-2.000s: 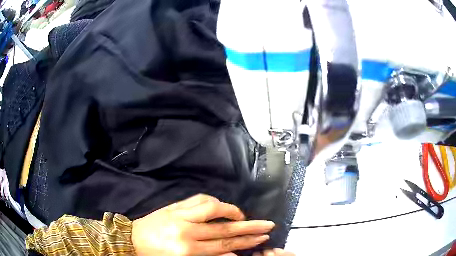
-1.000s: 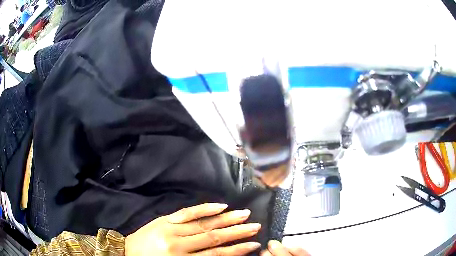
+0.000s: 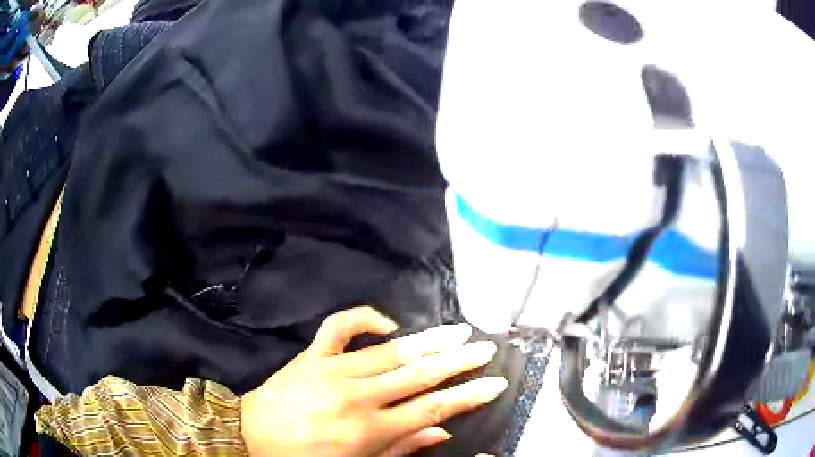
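Smooth black lining (image 3: 295,178) spreads in folds left of the white sewing machine head (image 3: 536,116). A pale thread (image 3: 207,291) lies on it by a small dark gap. My left hand (image 3: 384,384), in a striped cuff, lies palm down on the lining just below the needle area (image 3: 536,335), fingers slightly apart, thumb bent. A strip of dark textured shell fabric (image 3: 532,384) runs beside the lining from under the head. The presser foot is hard to make out. Only a sliver of what may be my right hand shows at the bottom edge.
A curved chrome and dark guard (image 3: 742,312) blocks the lower right. Behind it are a grey ribbed knob (image 3: 786,375), black snips (image 3: 757,430) and part of red and yellow scissors handles (image 3: 776,412). Checked dark fabric (image 3: 31,147) lies at the far left.
The view has shifted, so the machine head sits further right and lower and covers more of the snips and scissors. My left hand is nearer the needle area. The right fingertips have nearly left the picture.
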